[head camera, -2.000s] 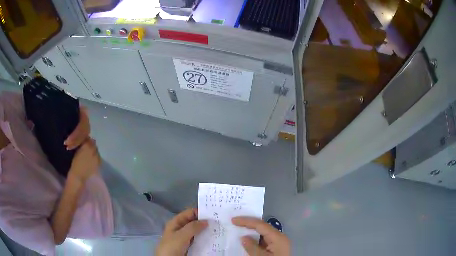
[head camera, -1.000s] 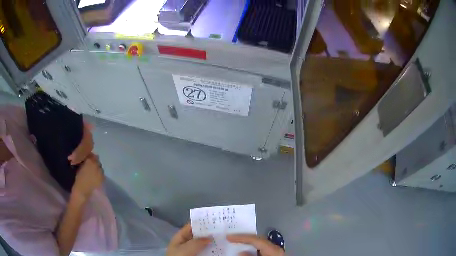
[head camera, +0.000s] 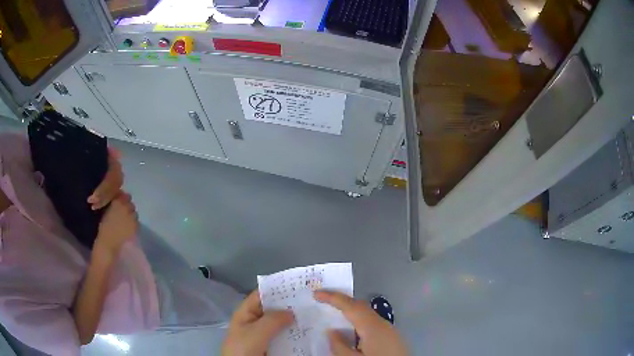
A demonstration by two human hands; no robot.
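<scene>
A small white note sheet [head camera: 300,300] with rows of handwriting is held low in front of me, at the bottom centre of the head view. My left hand [head camera: 258,327] holds its left edge, with the thumb on the paper's face. My right hand [head camera: 363,327] holds its right side, with a finger lying across the writing in the upper right part. Both hands are bare and partly cut off by the bottom edge. The sheet's lower end is also cut off.
A person in pink [head camera: 104,292] stands at the left, hugging black trays [head camera: 66,174]. Ahead is machine 27 [head camera: 160,104], with a red and yellow stop button [head camera: 181,46] and a black tray [head camera: 367,19] on its deck. An open amber-windowed door [head camera: 480,208] juts out at the right.
The sheet first dropped lower in view, then rose again and now tilts slightly. My right hand has moved up over the written rows. The view tipped up and back down; the other person stays much the same.
</scene>
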